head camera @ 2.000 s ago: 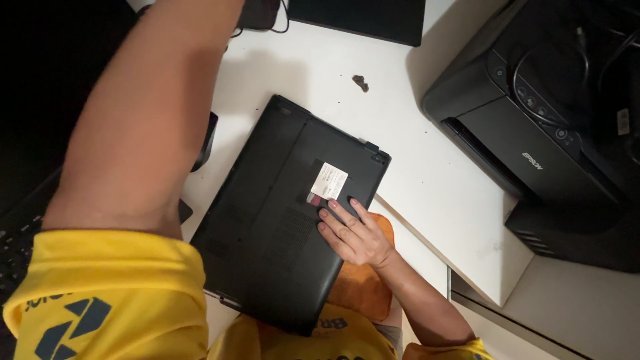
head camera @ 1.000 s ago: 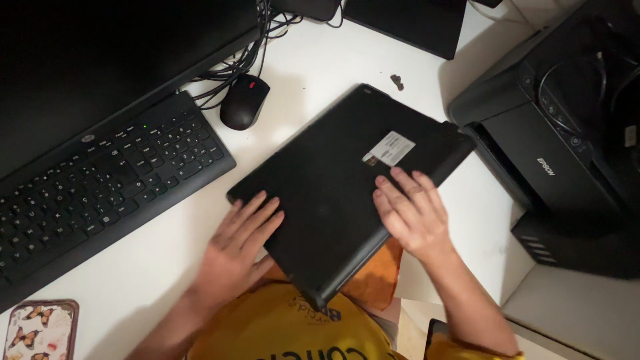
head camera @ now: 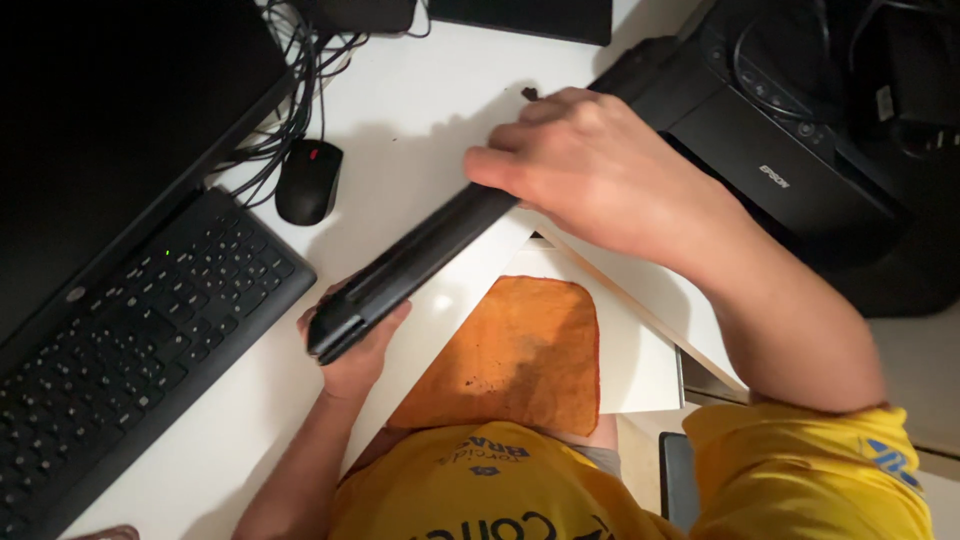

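Observation:
A closed black laptop is held up on its edge above the white desk, slanting from lower left to upper right, so mostly its narrow side shows. My left hand grips its lower left end, the fingers partly hidden behind it. At the other end my right hand holds the upper right corner from above. An orange cloth with dark specks lies below the laptop, by my lap. The black mouse is to the left of the laptop.
A black keyboard and a monitor occupy the left side. Tangled black cables run behind the mouse. An Epson printer stands at the right. A small dark piece lies beyond my right hand. An open drawer sits under the desk edge.
The laptop lay with its underside and label up one second ago; now it is tilted onto its edge. My right hand has moved from its face to the far corner, uncovering more of the orange cloth.

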